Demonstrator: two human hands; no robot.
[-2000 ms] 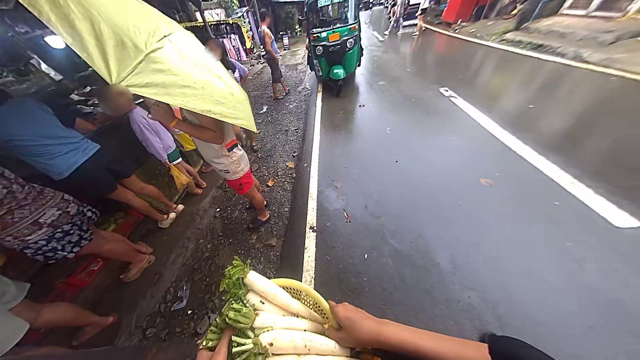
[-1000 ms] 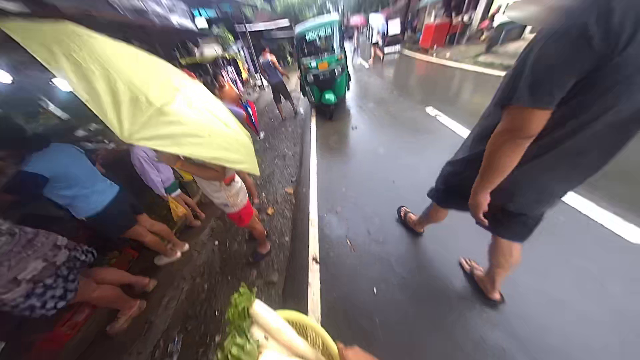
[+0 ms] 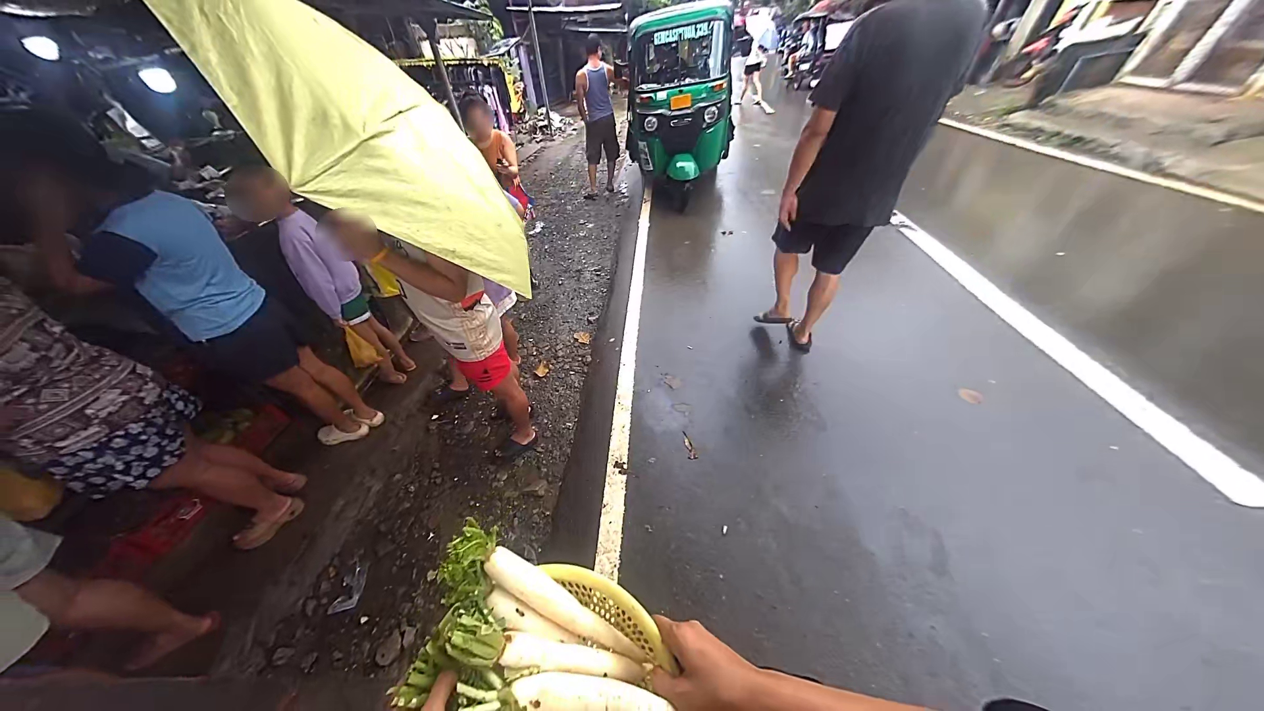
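Several white radishes (image 3: 568,602) with green leafy tops (image 3: 469,568) lie in a yellow perforated plastic basket (image 3: 604,595) at the bottom of the view. My right hand (image 3: 699,664) grips the basket's right rim, its thumb near the radish tips. Of my left hand (image 3: 440,691) only a small part shows at the bottom edge, among the leaf stems at the basket's left side; what its fingers hold is hidden.
A green three-wheeler (image 3: 681,109) stands ahead by the white edge line (image 3: 624,395). A person in dark clothes (image 3: 869,118) walks on the wet road. People crowd the stalls at left, one under a yellow-green umbrella (image 3: 365,138). Gravel (image 3: 553,326) borders the road.
The person in dark clothes, close at the right one second ago, is now farther up the road. More of the basket and radishes shows than one second ago.
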